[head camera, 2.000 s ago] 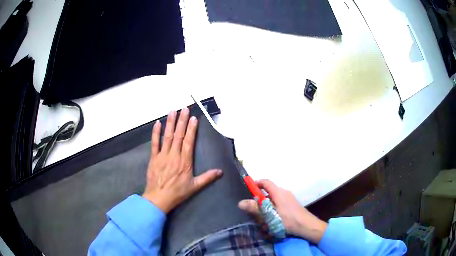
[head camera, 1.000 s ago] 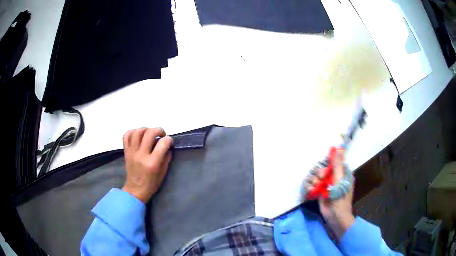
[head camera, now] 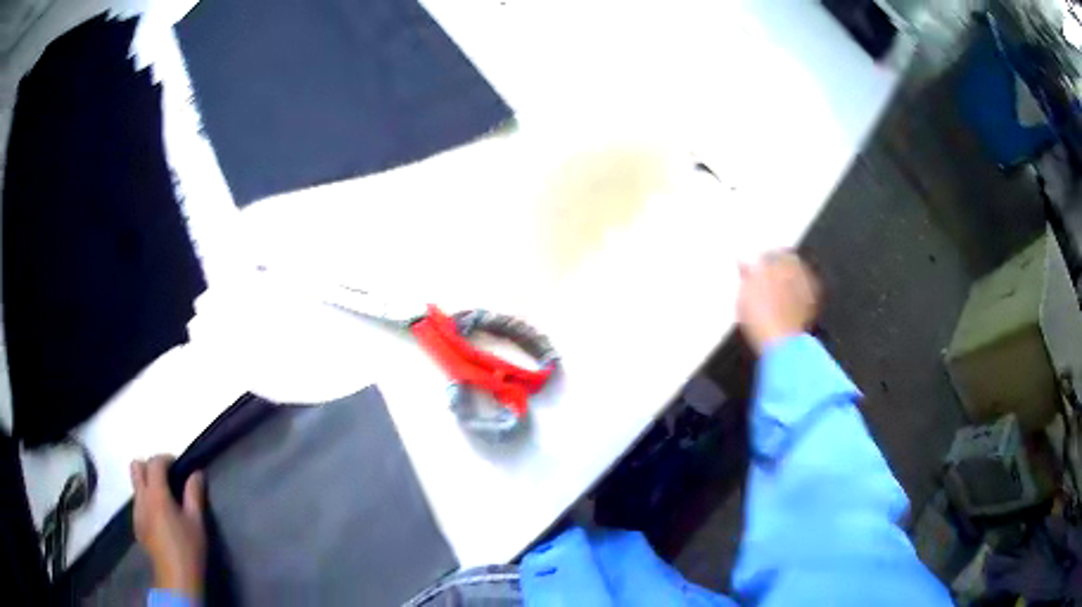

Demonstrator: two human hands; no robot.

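Note:
The front panel (head camera: 326, 486) lies grey side up at the lower left, its curved neck edge towards the table's middle. The darker placket band (head camera: 226, 433) runs along its upper left edge. My left hand (head camera: 172, 528) rests on the panel at this band, thumb apart from the fingers. The tailor's shears (head camera: 481, 362) lie on the white table right of the panel, red handles with grey-wrapped rings towards me, blades pointing left. My right hand (head camera: 780, 296) is at the table's right edge, away from the shears. It is blurred and its fingers are not clear.
A black stack of panels (head camera: 95, 237) lies at the left and a blue-grey panel (head camera: 338, 89) at the upper middle. Looped strips (head camera: 69, 504) lie at lower left. The white table (head camera: 664, 308) has a yellowish stain. A cardboard box (head camera: 1009, 326) stands beyond its right edge.
The view has turned right. The shears have left my right hand and lie on the table. My right hand has moved to the table edge. The placket end my left hand held folded over no longer shows.

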